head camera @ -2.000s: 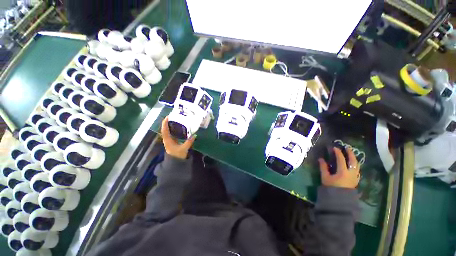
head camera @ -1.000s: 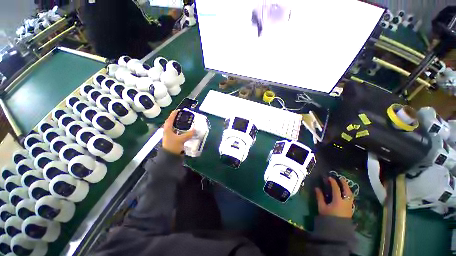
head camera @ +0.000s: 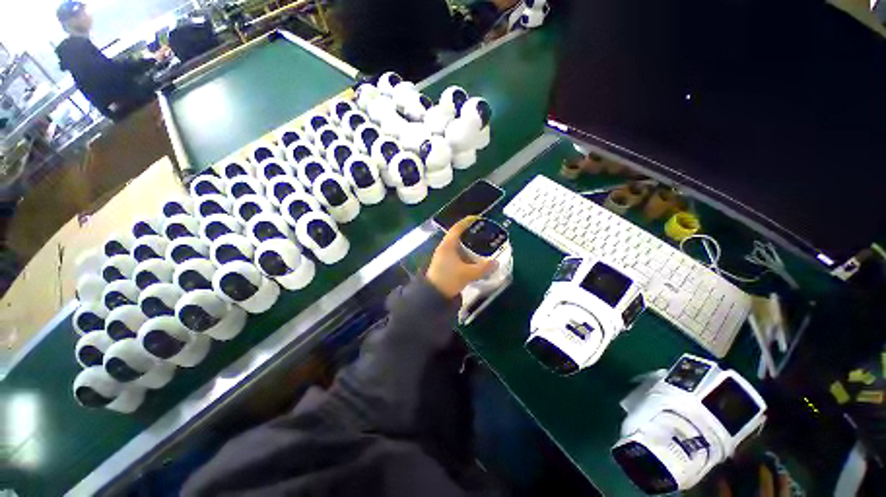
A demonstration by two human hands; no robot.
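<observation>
My left hand point(head camera: 453, 267) grips the leftmost white dual-lens camera point(head camera: 488, 276) by its upper part, thumb and fingers around the head with the black face turned up. A second white dual-lens camera point(head camera: 586, 313) stands upright in the middle of the green bench, untouched. A third point(head camera: 688, 427) stands nearer the front right. At the bottom right edge, finger-like shapes of my right hand point(head camera: 773, 480) show dark and cut off; what they hold is hidden.
A white keyboard point(head camera: 627, 254) lies behind the cameras, below a black monitor screen point(head camera: 729, 97). A smartphone point(head camera: 470, 205) lies left of it. Rows of single-ball cameras point(head camera: 238, 281) stand at left. Tape rolls point(head camera: 682, 226) sit near the monitor. A person point(head camera: 89, 60) is at the far left.
The view has swung left, moving my right hand to the picture's edge. The monitor has gone from bright white to black. My left hand stays on the leftmost camera, whose head has turned upward since the earliest frame.
</observation>
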